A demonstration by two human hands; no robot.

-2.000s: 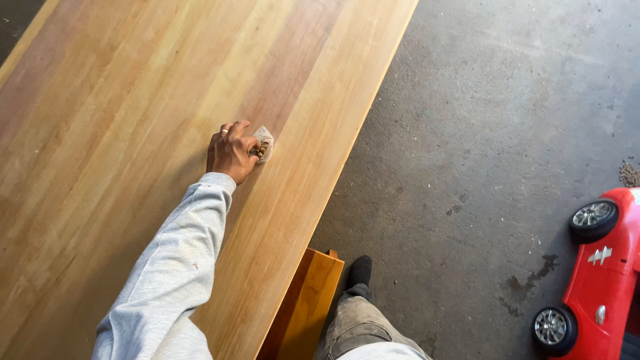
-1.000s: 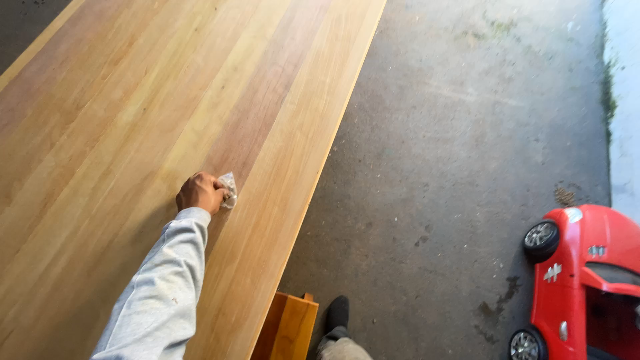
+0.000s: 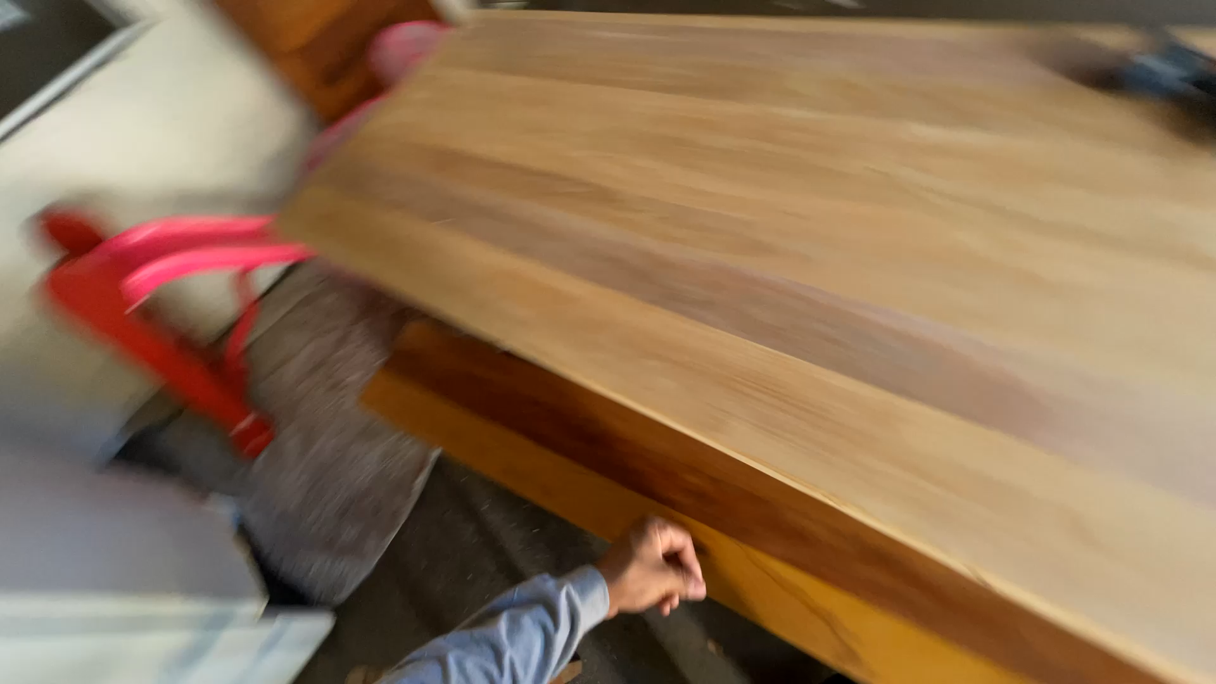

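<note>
My left hand, in a grey sleeve, is at the lower middle of the view, beside the table's near edge and over a wooden bench. Its fingers are curled; blur leaves unclear whether anything is in them. The wooden tabletop, made of light and darker boards, fills the upper right. My right hand is out of view.
A pink plastic chair and a red object stand off the table's left end. A grey mat or cloth lies on the floor. A blurred dark object is on the tabletop at the far right.
My left hand has left the tabletop, where it was pressing a crumpled translucent wad, and is now off the near edge. The view has swung strongly; the red toy car is out of sight.
</note>
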